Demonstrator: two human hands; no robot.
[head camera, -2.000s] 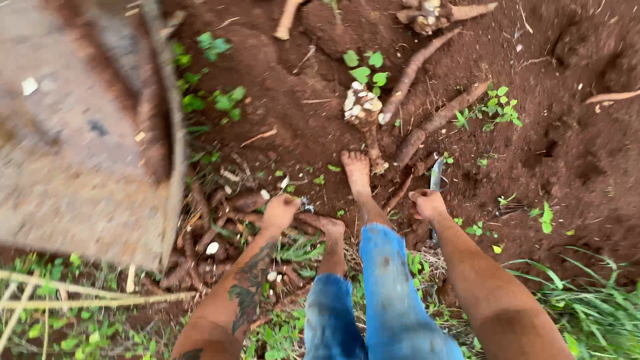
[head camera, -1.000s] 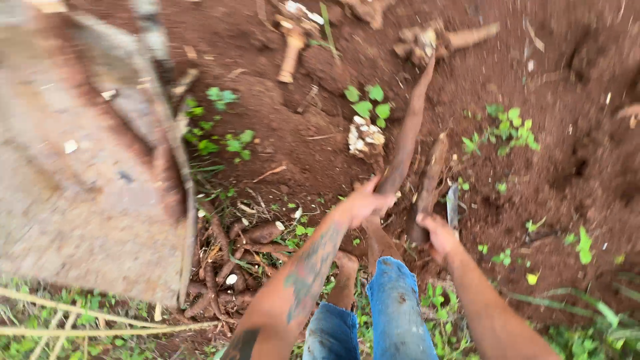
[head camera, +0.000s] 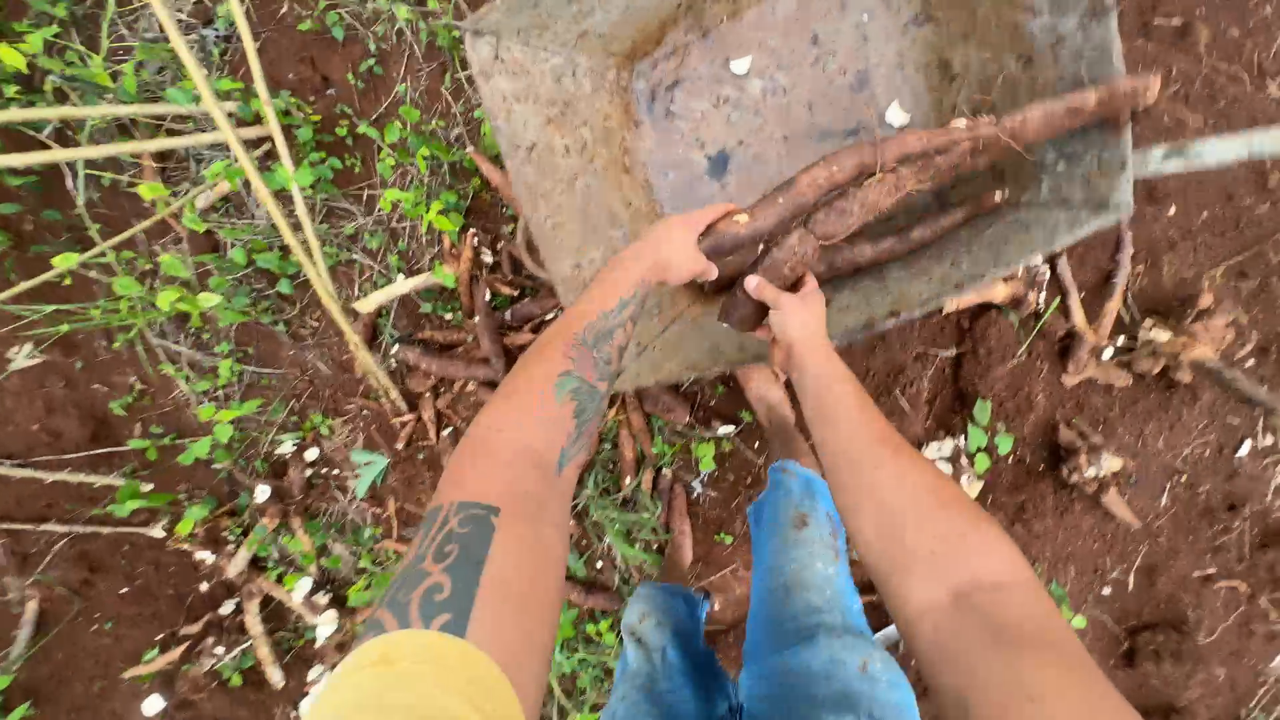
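Long brown cassava roots (head camera: 880, 165) lie side by side over a flat, soil-stained sheet (head camera: 560, 130). My left hand (head camera: 683, 245) grips the thick end of the upper root, fingers partly hidden behind it. Just to the right and lower, my right hand (head camera: 792, 308) is closed around the thick end of a nearer cassava root (head camera: 785, 270), thumb on top. A thinner root (head camera: 910, 242) lies below them on the sheet. Small white pieces (head camera: 740, 65) rest on the sheet's upper part.
More cassava roots (head camera: 450, 365) are heaped left of the sheet. Cut stems (head camera: 270, 190) cross the weeds at upper left. A pale pole (head camera: 1210, 150) extends rightward from the sheet's edge. Cut stumps (head camera: 1195, 340) lie on red soil at right. My bare feet are partly hidden below the sheet.
The view has swung left. Both hands have moved from the soil to the sheet, with roots in them. The blade seen near my right hand earlier is no longer beside it.
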